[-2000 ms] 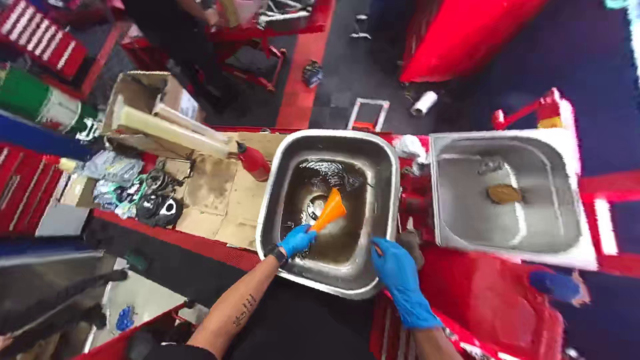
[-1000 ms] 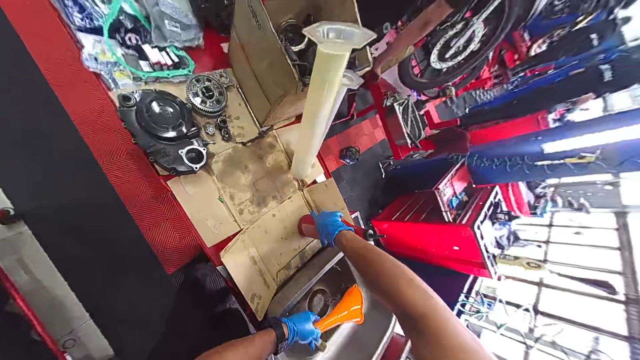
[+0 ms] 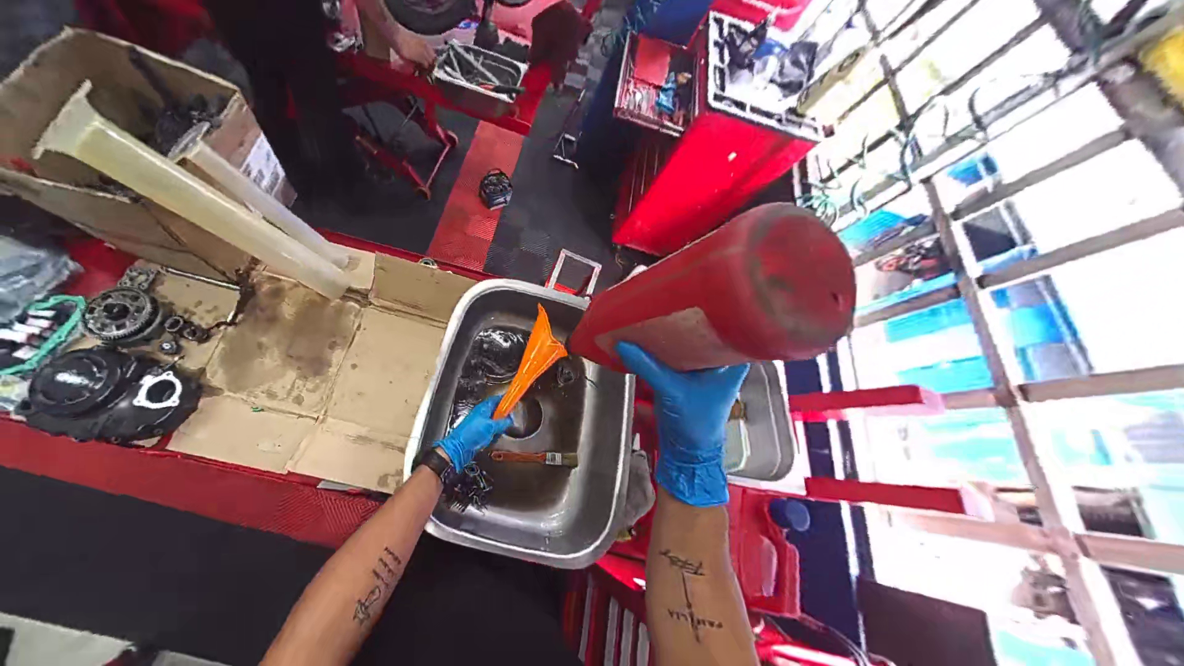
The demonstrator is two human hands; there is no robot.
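Note:
My left hand [image 3: 474, 432], in a blue glove, grips the narrow end of an orange plastic funnel [image 3: 533, 359] above a metal sink basin [image 3: 613, 472]. My right hand [image 3: 689, 398], also gloved in blue, holds a large red bottle [image 3: 721, 287] raised and tilted, its base toward the camera and its narrow end near the funnel's wide mouth. Whether the two touch cannot be told. A paintbrush [image 3: 535, 457] with an orange handle lies in the basin. Dark metal parts [image 3: 470, 488] sit at its lower left, with more dark parts at its upper left.
Left of the basin, stained cardboard [image 3: 379, 370] covers the bench, bearing a black engine cover [image 3: 106, 393] and a gear [image 3: 120, 314]. Two long translucent tubes [image 3: 199, 199] lean from a cardboard box [image 3: 55, 102]. A second basin [image 3: 768, 425] stands at right. Another person's arm [image 3: 407, 42] shows beyond.
My right hand has lifted the red bottle from the cardboard side and brought it over the basin, tilted. My left hand keeps hold of the orange funnel. The view has swung strongly.

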